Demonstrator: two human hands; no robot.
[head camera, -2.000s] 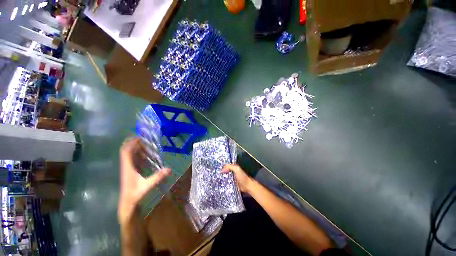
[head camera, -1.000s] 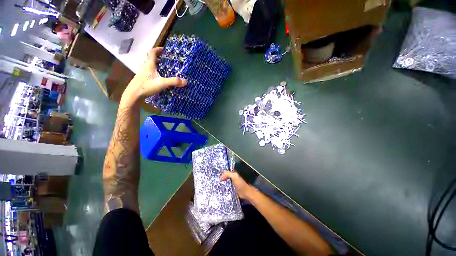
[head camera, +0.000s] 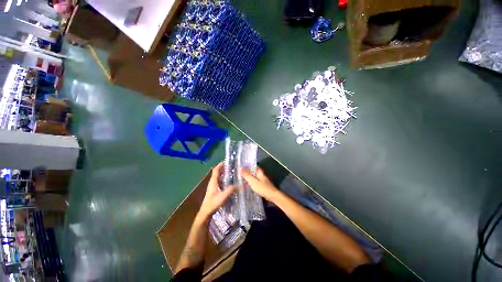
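Note:
My left hand (head camera: 214, 197) and my right hand (head camera: 260, 184) hold a silvery bubble-wrap bundle (head camera: 243, 204) between them, at the table's near edge. The bundle is upright and seen nearly edge-on; its contents are hidden. Below it stands the open packing carton (head camera: 184, 228), with silvery wrapped bundles (head camera: 227, 227) inside. The tall stack of blue PCB panels (head camera: 223, 58) stands at the table's edge, beyond my hands.
A loose pile of small white-leaded parts (head camera: 319, 110) lies on the green table. Behind it stand a cut-open brown box (head camera: 385, 58) and a clear bag (head camera: 487, 47). A blue plastic stool (head camera: 179, 132) is on the floor. Black cables (head camera: 484, 237) lie at right.
My left hand has left the panel stack and come down to the bundle. The bundle has turned from flat-facing to nearly edge-on, with both hands on it.

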